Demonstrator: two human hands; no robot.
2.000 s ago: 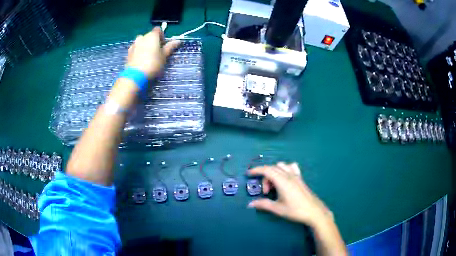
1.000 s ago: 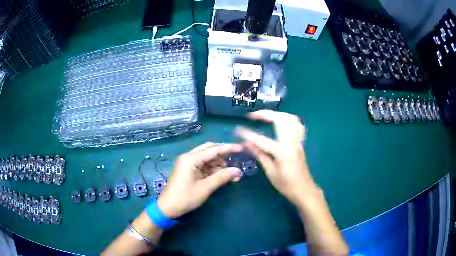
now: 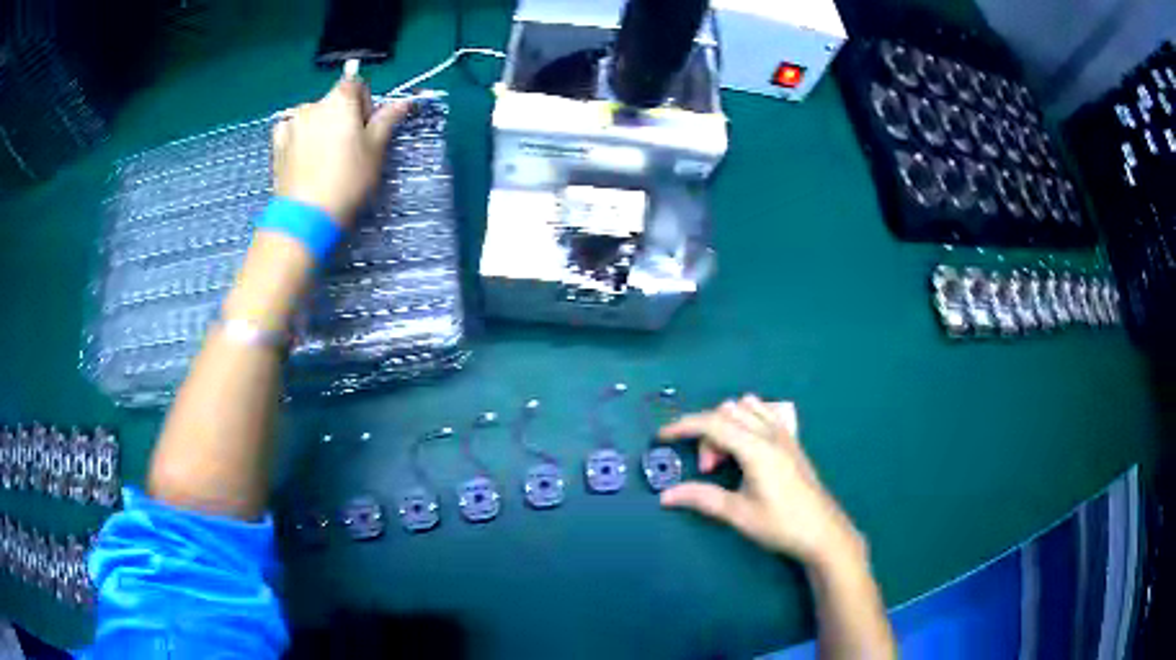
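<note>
Several small dark module parts [image 3: 543, 486] with thin curled leads and tiny pale plugs lie in a row on the green bench. My right hand [image 3: 761, 484] is at the right end of the row, thumb and index finger apart on either side of the last part [image 3: 662, 467]; I cannot tell if they touch it. My left hand [image 3: 329, 148] reaches over the far edge of the clear blister trays [image 3: 194, 284], fingers pointing down. Its fingertips and anything between them are hidden or blurred.
The white screw feeder [image 3: 516, 245], with the black electric screwdriver [image 3: 658, 52] in it, stands beyond the row. A power supply box [image 3: 774, 39], a black component tray [image 3: 980, 142] and silvery sub-assemblies [image 3: 1025, 303] are right. More sub-assemblies [image 3: 58, 464] lie left; a phone [image 3: 359, 29] lies behind the trays.
My hands were together over a part in front of the feeder. My left hand has moved to the trays' far side. My right hand has come down at the row's end, where parts now lie.
</note>
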